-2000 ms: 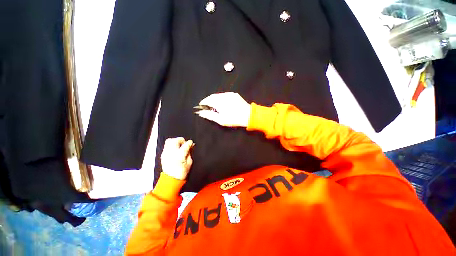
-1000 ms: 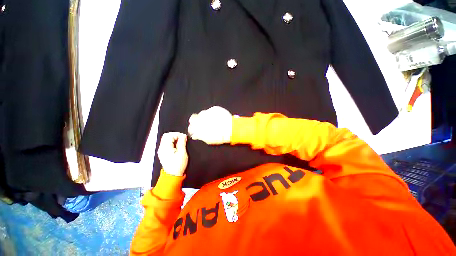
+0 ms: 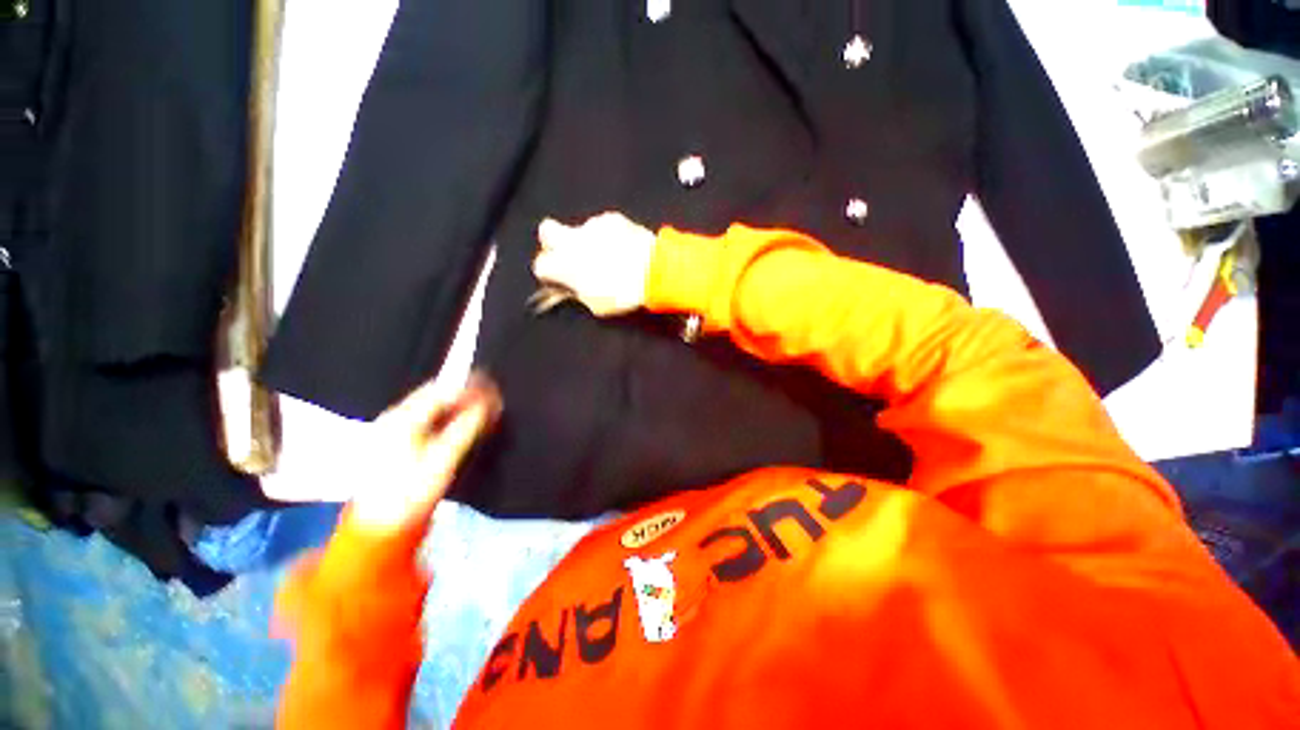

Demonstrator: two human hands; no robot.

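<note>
A black double-breasted coat (image 3: 741, 271) with shiny buttons (image 3: 692, 171) lies front up before me, its sleeves spread to both sides. My right hand (image 3: 596, 265) is over the coat's lower front, closed round small thread snips (image 3: 548, 297); only a thin part of them shows below the fingers. My left hand (image 3: 425, 445) is blurred at the coat's lower left edge. Its fingers are bent close together; I cannot tell whether they hold cloth or thread.
More black garments (image 3: 136, 257) lie at the left beside a long brownish strip (image 3: 254, 214). On the white table (image 3: 1212, 407) at right are a metal flask (image 3: 1219, 126), clear plastic bags and a red-and-yellow-handled tool (image 3: 1215, 297). Below is a worn blue floor (image 3: 492, 599).
My right hand has moved up, away from my left hand. My left hand has moved left and down to the coat's edge. The coat appears shifted slightly right in view.
</note>
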